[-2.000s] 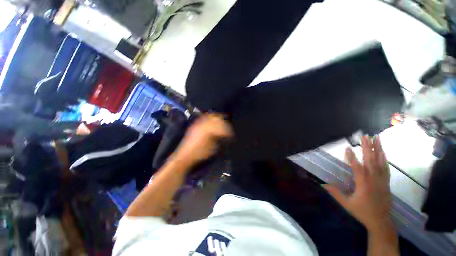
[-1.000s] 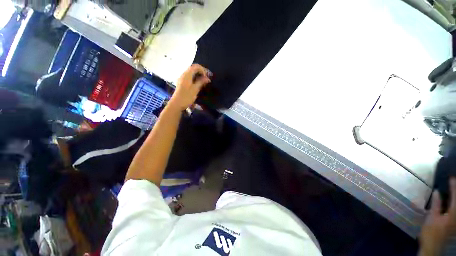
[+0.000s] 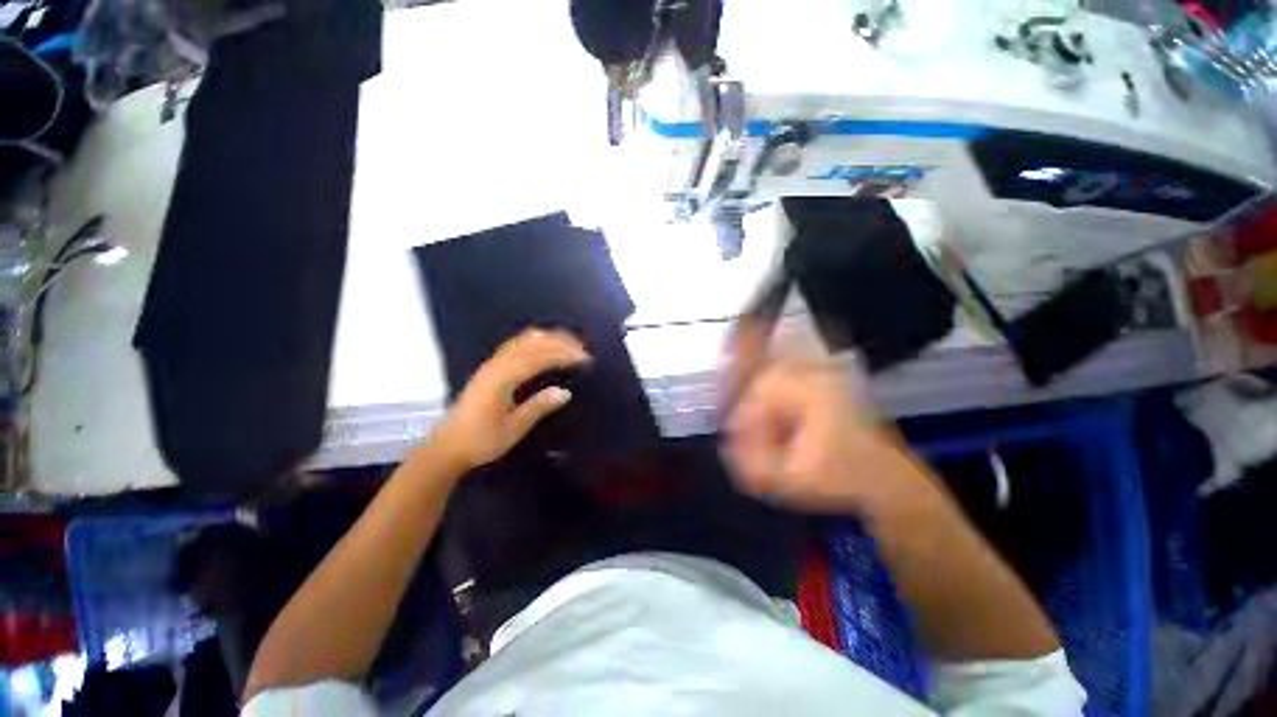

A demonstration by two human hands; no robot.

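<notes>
A black fabric panel [image 3: 595, 315] lies left of the needle area and hangs over the table's front edge. My left hand [image 3: 511, 397] rests on it with thumb and fingers apart. My right hand [image 3: 805, 432] is blurred, over the front edge, just below and left of a stack of small black pieces [image 3: 868, 280]. A thin dark shape shows at its fingertips; whether it is held cannot be told. The white sewing machine [image 3: 896, 147] with a blue stripe stands behind; its presser foot [image 3: 728, 231] is above the table, right of the panel.
Long black panels [image 3: 259, 252] lie at the table's left. Right of the small stack are thin tools [image 3: 976, 294] and a dark rectangle [image 3: 1067, 325]. A blue basket [image 3: 1120, 518] is at lower right, another [image 3: 133, 546] at lower left. The grey front edge [image 3: 686, 404] runs across.
The view has swung right to the machine. A black panel now lies by the needle under my left hand, which was at the long panels. My right hand is now near the small stack.
</notes>
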